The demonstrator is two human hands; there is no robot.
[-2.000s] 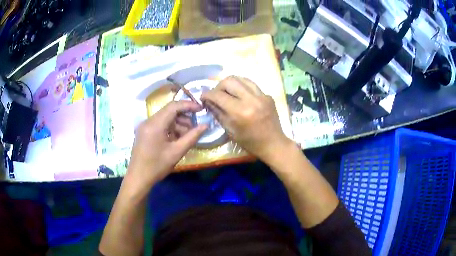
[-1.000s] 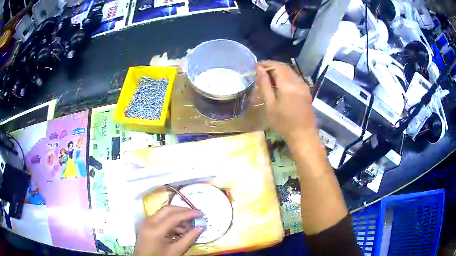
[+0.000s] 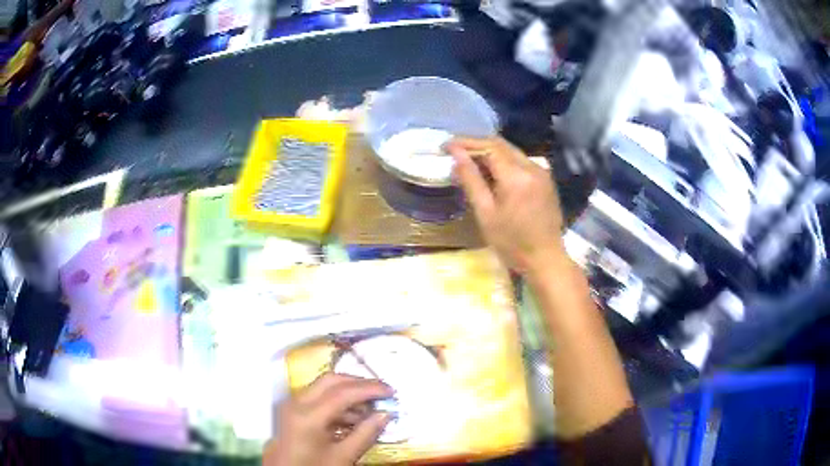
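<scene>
A round clear tub (image 3: 430, 114) with white contents stands behind the yellow-tan foam pad (image 3: 491, 364). My right hand (image 3: 510, 187) is at the tub's right rim, its thumb and fingers pinched on a thin pale stick (image 3: 473, 149) that reaches over the tub. A white round housing (image 3: 414, 364) lies in the pad's hole, with thin dark red wires running across it. My left hand (image 3: 332, 420) is at the housing's left side, fingertips pinched at the wires around a small greyish piece (image 3: 389, 402). The picture is blurred.
A yellow bin (image 3: 335, 173) of silvery screws stands left of the tub. A pink cartoon mat (image 3: 136, 300) lies at the left over green printed paper. Grey metal fixtures (image 3: 628, 237) and white parts are at the right. A blue crate (image 3: 760, 419) is at the lower right.
My right hand has left the housing, moved up to the tub and taken the stick; it now sits slightly further over the tub. My left hand has stayed at the wires. The view has shifted.
</scene>
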